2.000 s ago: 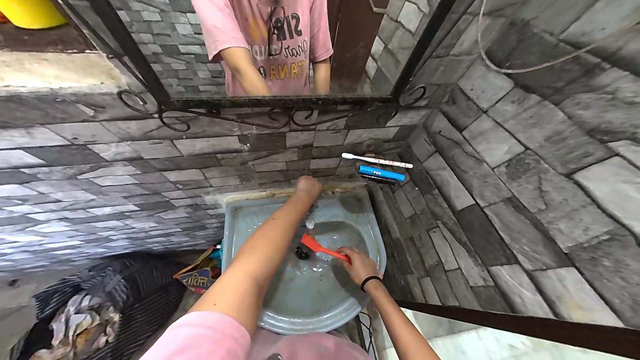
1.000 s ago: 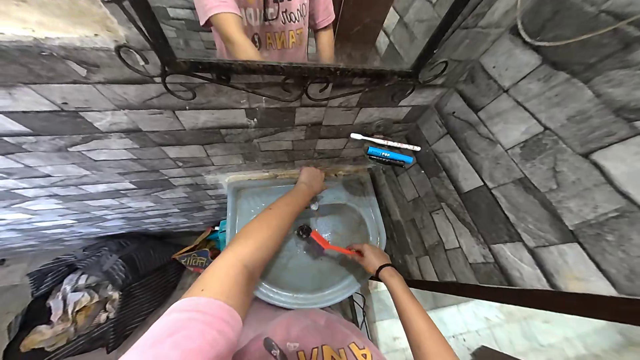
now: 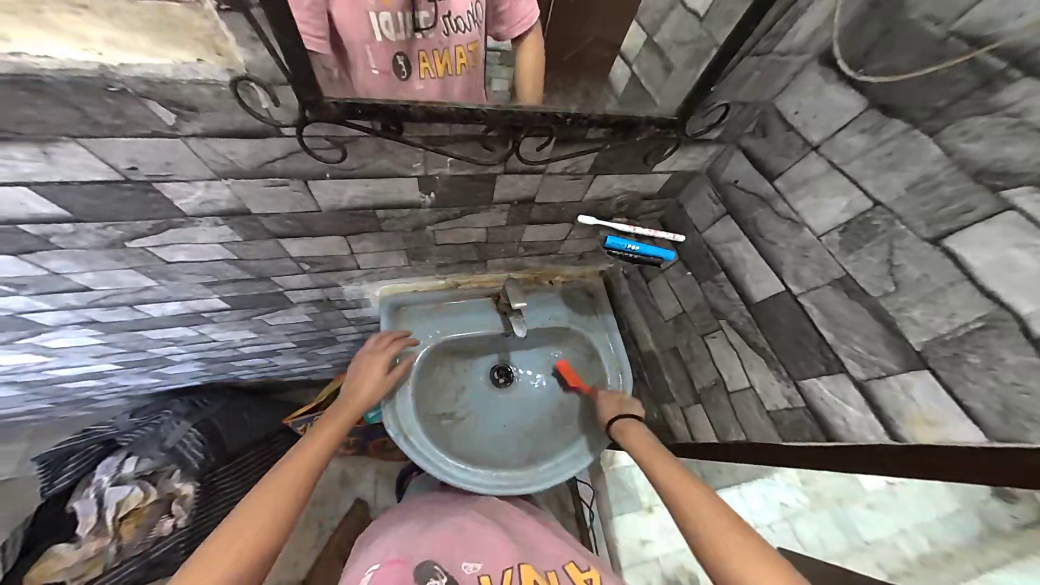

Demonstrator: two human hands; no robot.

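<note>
A grey-blue washbasin (image 3: 504,431) is fixed to the wall below the mirror, its bowl wet around the dark drain (image 3: 502,374). My right hand (image 3: 619,406), with a black band at the wrist, grips the handle of an orange-red brush (image 3: 574,379) at the basin's right side; the brush head is over the bowl. My left hand (image 3: 380,370) rests on the left rim with its fingers apart and nothing in them. The metal tap (image 3: 513,305) stands at the back centre of the basin, touched by neither hand.
A white toothbrush (image 3: 632,228) and a blue toothpaste tube (image 3: 640,248) lie in the corner at the back right. The metal-framed mirror (image 3: 504,89) is above. Black bags (image 3: 187,431) holding crumpled waste stand on the floor at the left.
My left hand has moved from the tap to the basin's left rim. My right hand has stayed on the brush, whose head is now farther right of the drain.
</note>
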